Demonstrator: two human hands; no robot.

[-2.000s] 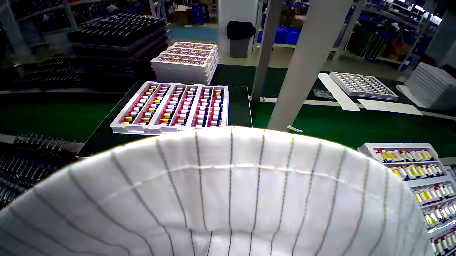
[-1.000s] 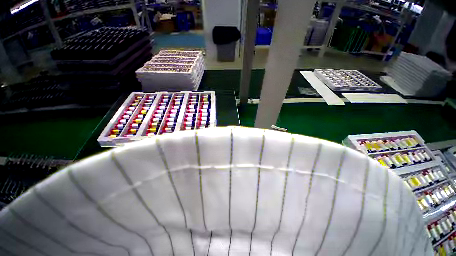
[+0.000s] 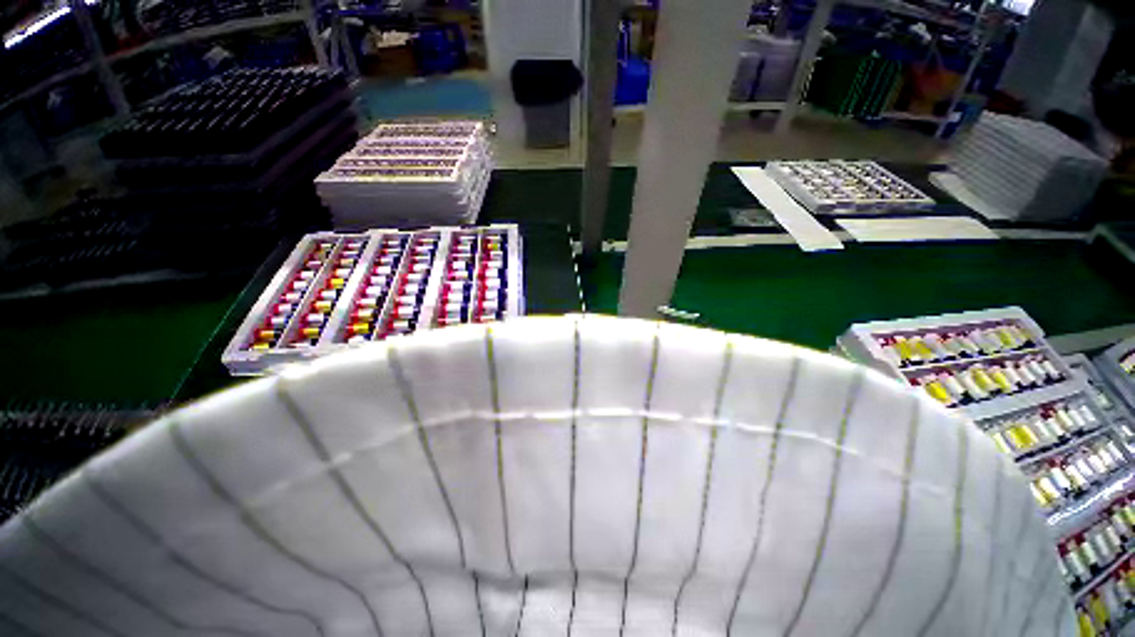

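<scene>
A white tray [image 3: 437,276] lies left of centre, with small tubes in long rows, white with red, yellow and dark parts. Its near edge is partly hidden by my striped cap brim [image 3: 622,485]. Another white tray [image 3: 1043,401] at the lower right holds similar tubes in rows and is also partly covered by the brim. Neither of my hands is in the picture. The brim fills the lower middle, so anything behind it is hidden.
Stacked filled trays [image 3: 405,205] stand behind the left tray. A tall stack of black trays [image 3: 230,137] is at far left. A pale metal post [image 3: 672,149] rises near centre. Beyond the green belt [image 3: 772,286] lie a speckled tray [image 3: 849,187], white strips [image 3: 915,229] and stacked white trays [image 3: 1023,168].
The view has turned slightly right. The left trays and the post have shifted left in the picture, and more of the lower right tray shows. No tray has visibly been moved.
</scene>
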